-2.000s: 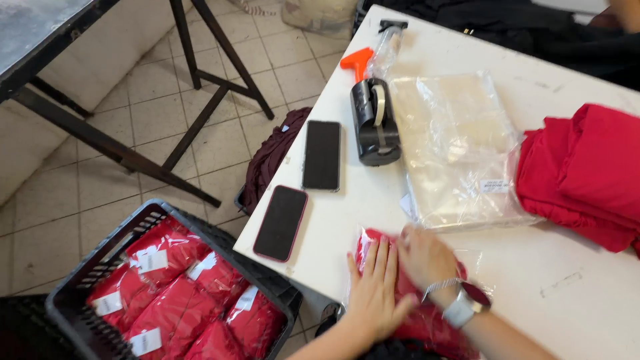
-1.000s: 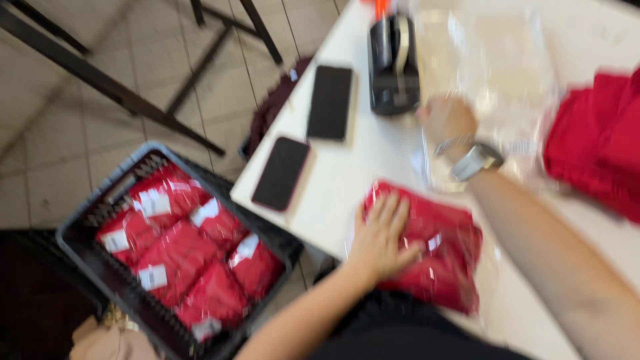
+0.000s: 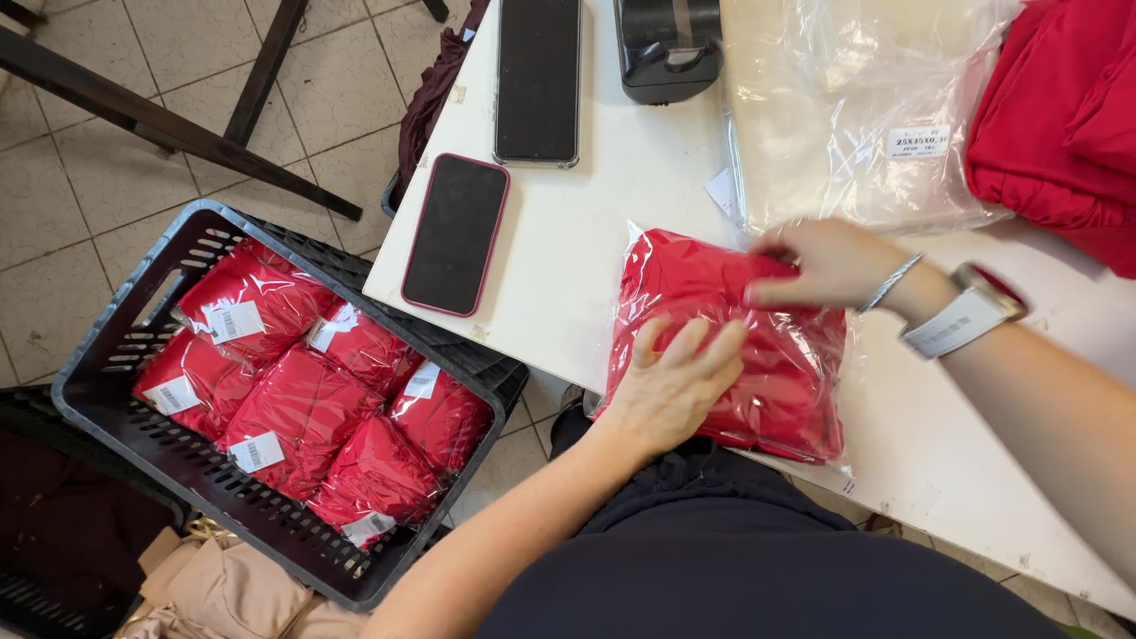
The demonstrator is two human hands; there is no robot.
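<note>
A folded red garment in a clear plastic bag (image 3: 754, 364) lies at the near edge of the white table (image 3: 550, 231). My left hand (image 3: 679, 382) rests on the bag's left part, fingers spread and bent. Over the bag's upper right part is my right hand (image 3: 816, 266), slightly blurred, with thumb and fingers apart; whether it pinches the plastic cannot be told. Just beyond it lies a stack of clear plastic bags (image 3: 825, 115) with a printed label. Red folded fabric (image 3: 1056, 124) is at the right.
Two smartphones, one black (image 3: 538, 80) and one in a pink case (image 3: 456, 235), lie at the table's left edge. A black tape dispenser (image 3: 670, 49) stands behind. Left and below, a dark plastic crate (image 3: 200, 444) holds several bagged red garments. Beige fabric (image 3: 240, 590) lies below it.
My right hand has moved from beside the tape dispenser back to the bagged garment. My left hand stays on the bag, its fingers now more bent. The view has shifted.
</note>
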